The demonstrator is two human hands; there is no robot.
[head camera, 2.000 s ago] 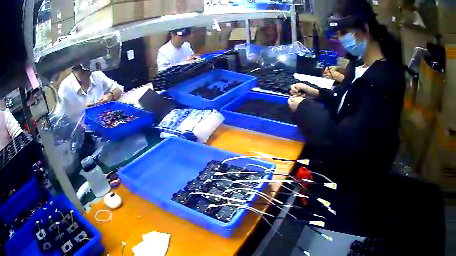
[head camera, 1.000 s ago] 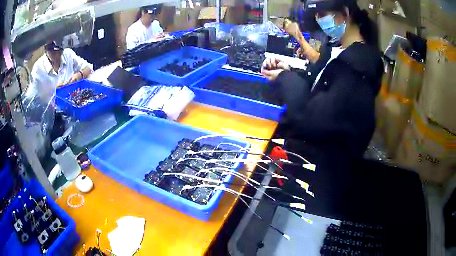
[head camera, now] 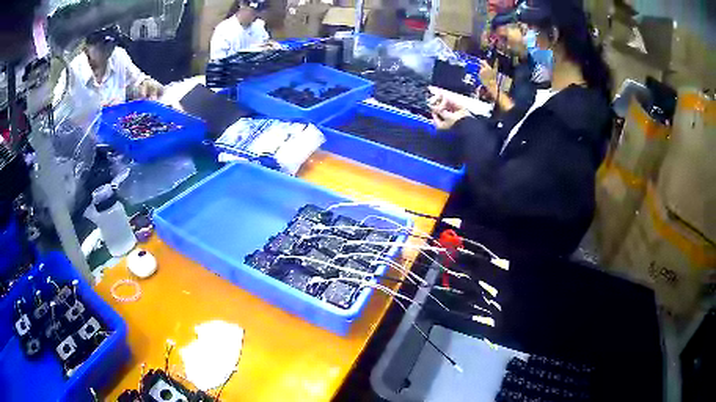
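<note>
Neither of my hands is in the picture. Nearest in front of me, a blue parts bin [head camera: 212, 200] stands on the orange-yellow tabletop [head camera: 271, 345]. Dark cabled units [head camera: 314, 255] lie in its right part. Their white and black cables hang over the bin's right edge, with white plugs [head camera: 484, 320] at the ends. A few camera modules [head camera: 163, 392] with thin leads show at the bottom edge, partly cut off. A second blue bin [head camera: 114, 357] at the lower left holds several camera modules with pale plates. A white paper scrap [head camera: 210, 355] lies beside them.
A red-orange tool [head camera: 450, 243] is beyond the bin's right edge. A grey-white tote [head camera: 447, 361] with dark parts is at lower right. A bottle [head camera: 114, 224], white round item [head camera: 142, 264] and pale ring [head camera: 126, 290] stand left. A person in black [head camera: 542, 165] stands at right; others work behind.
The view has shifted; the bin now lies further left than two seconds ago. More camera modules show at the bottom edge. The standing person's head has turned. My hands are in none of the frames.
</note>
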